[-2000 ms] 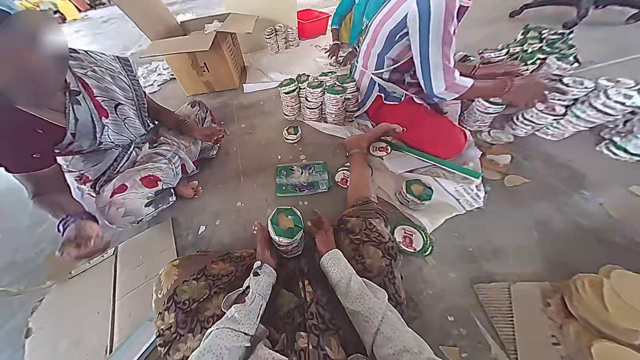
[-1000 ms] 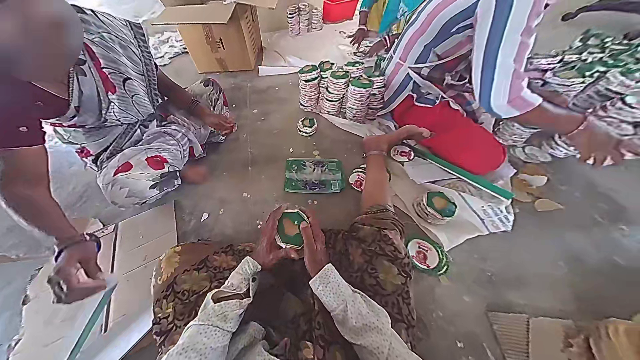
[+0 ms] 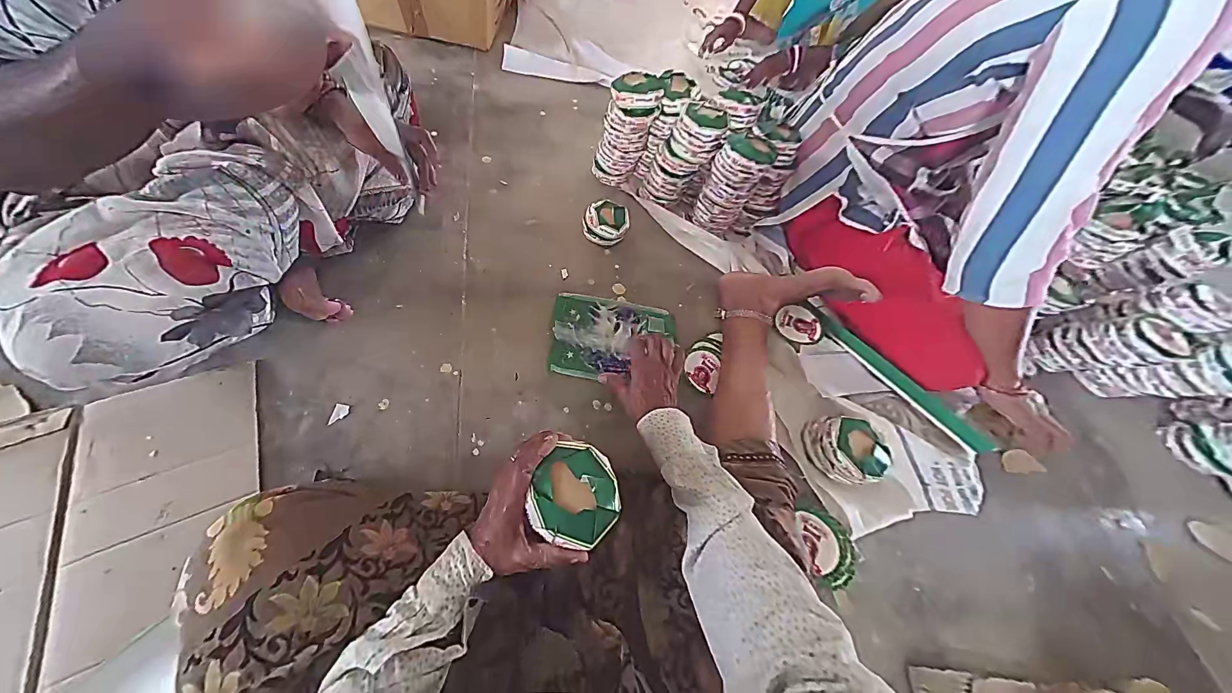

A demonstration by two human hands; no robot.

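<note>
My left hand (image 3: 520, 510) holds a stack of round discs wrapped in green and white paper (image 3: 575, 494) above my lap; the top disc shows a tan patch in its centre. My right hand (image 3: 653, 377) reaches forward, its fingertips at the right edge of a flat green printed packet (image 3: 577, 337) on the floor; whether they grip anything cannot be told. Just right of that hand lies a round red-and-white labelled piece (image 3: 703, 364), beside my bare foot. One small wrapped round (image 3: 605, 222) sits alone beyond the packet.
Several tall stacks of wrapped rounds (image 3: 674, 144) stand beyond, near a person in striped cloth. More stacks (image 3: 1136, 337) lie at right. A short stack (image 3: 847, 449) rests on paper by my leg. Another person sits at left, above cardboard sheets (image 3: 159, 462). A cardboard box (image 3: 452, 19) is behind.
My right hand has left the wrapped stack, which both hands held, and moved forward to the green packet. My left hand keeps the stack. The person at left has moved an arm. The view has come closer.
</note>
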